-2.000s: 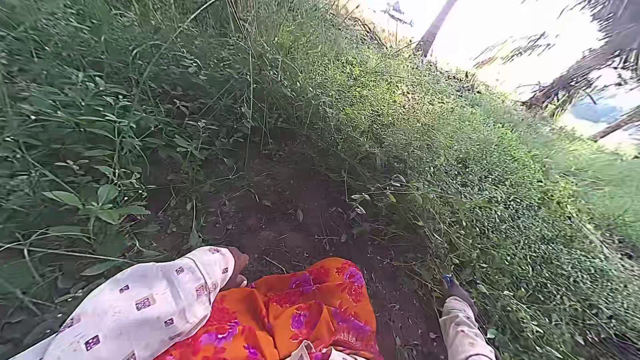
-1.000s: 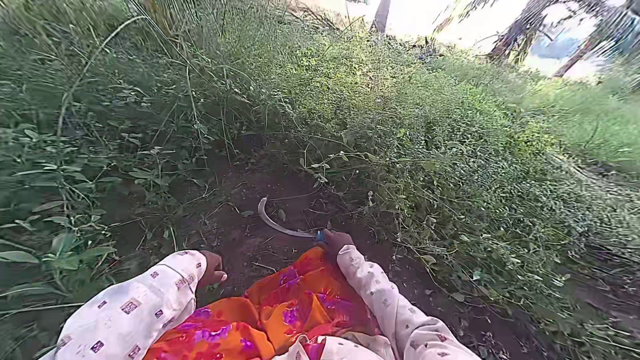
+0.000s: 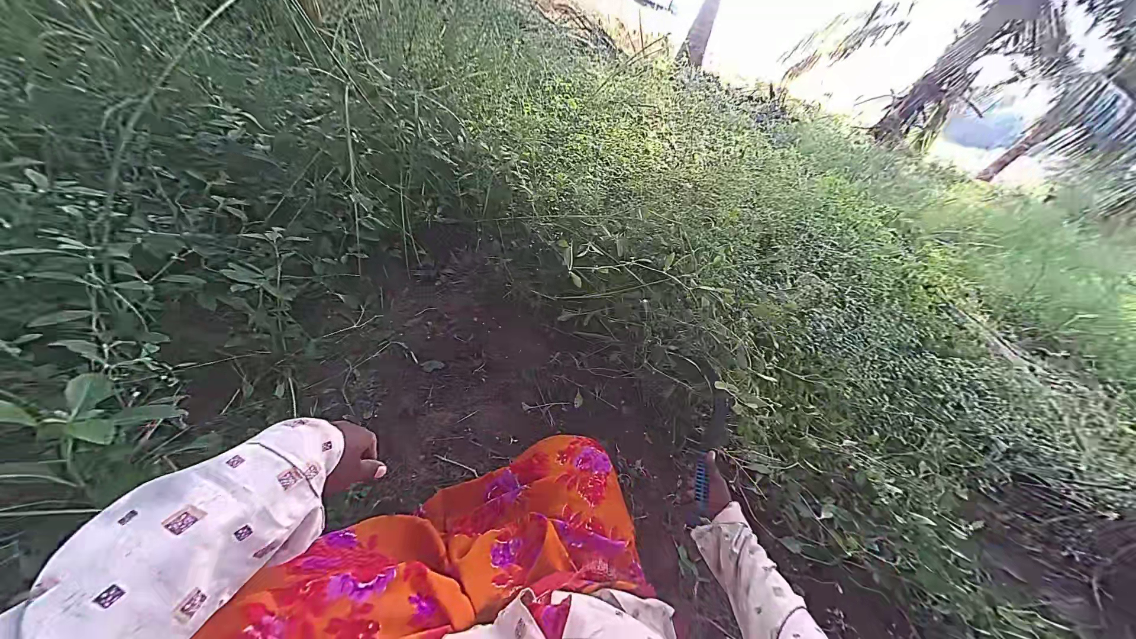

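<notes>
Low at the right, my right hand (image 3: 717, 486) is closed around the blue handle of a sickle (image 3: 701, 484). Its dark blade points up toward the edge of the leafy weeds (image 3: 754, 355) and partly blends in with them. My left hand (image 3: 355, 457) is at the lower left, over the bare soil, with the fingers curled and nothing visible in them. An orange cloth with red and purple flowers (image 3: 497, 532) covers my knees between the two hands.
Dark bare soil (image 3: 479, 355) lies ahead of the knees. Taller grass and broad-leaved plants (image 3: 89, 408) crowd the left side, and dense low growth covers the slope at right. Tree trunks (image 3: 701, 34) rise at the top right.
My right hand has moved right with the sickle, away from the knees to the weeds' edge. The curved blade, which pointed left over the soil, now points up.
</notes>
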